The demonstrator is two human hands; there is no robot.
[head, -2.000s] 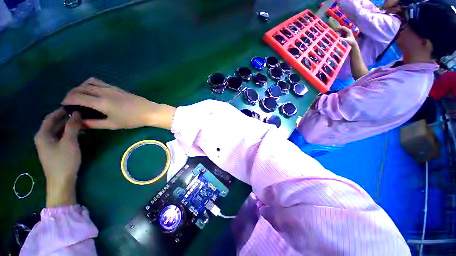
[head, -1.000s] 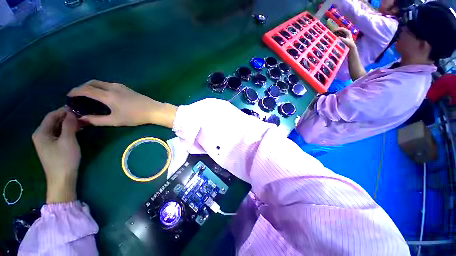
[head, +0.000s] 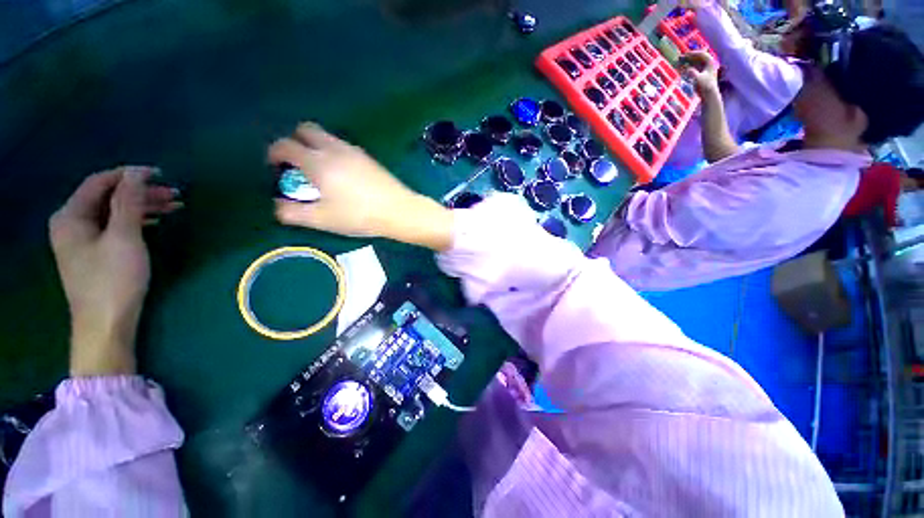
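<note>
My right hand (head: 350, 192) is above the tape ring, gripping a round display module (head: 297, 184) whose pale, shiny face shows between the fingers. My left hand (head: 106, 238) is apart from it at the left, thumb and fingers close together; a small dark, glinting thing shows at its fingertips, too blurred to name. A black test fixture (head: 314, 445) lies below. A lit round module (head: 347, 408) with a white-purple face sits in its seat, beside a blue driver board (head: 405, 366) with a white USB cable (head: 438, 395).
A yellow tape ring (head: 246, 293) and white paper (head: 363, 283) lie above the fixture. A cluster of dark round modules (head: 544, 193) is on the right. Beyond it are a red-orange tray (head: 598, 119) and a person in a pink smock (head: 750, 207). One module (head: 525, 21) lies near the top.
My hands have separated. My right hand has moved right with the module, now showing a pale face. My left hand has risen slightly. The thin pale ring at the left is out of view.
</note>
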